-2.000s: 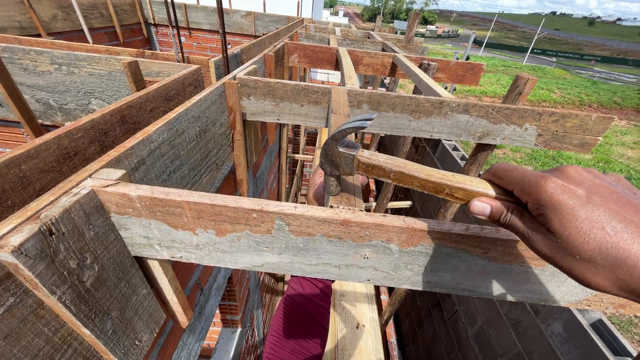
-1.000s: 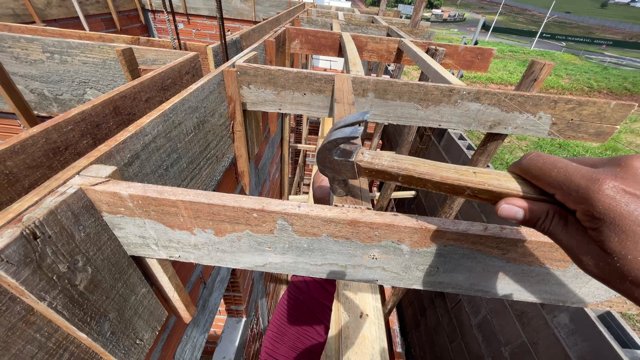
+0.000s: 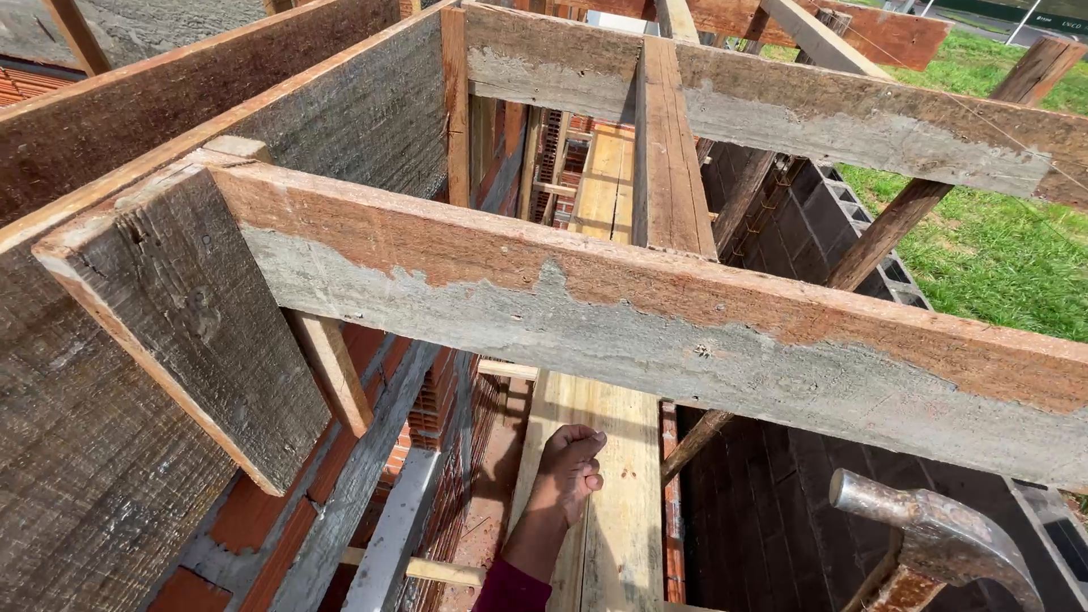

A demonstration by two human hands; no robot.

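My left hand (image 3: 568,472), in a maroon sleeve, is raised above a pale wooden plank (image 3: 625,518), with its fingers curled together; whether something small is pinched in them cannot be told. A claw hammer (image 3: 943,531) shows at the lower right, its steel head up and its handle cut off by the bottom edge. My right hand is outside the view. Between me and the farther frame lies a cement-stained board (image 3: 646,314), crossing the view from left to right. A wooden batten (image 3: 671,161) runs from this board to a second cross board (image 3: 858,119).
A short upright board (image 3: 195,314) stands at the left corner against long formwork boards (image 3: 340,110). Red hollow-brick wall (image 3: 297,510) is below left, and a grey block wall (image 3: 765,493) below right. Slanted round wooden poles (image 3: 888,234) stand near the grass.
The hammer has moved from above the near board down to the lower right, and the right hand has left view. My left hand now shows below the board. The view has tilted down.
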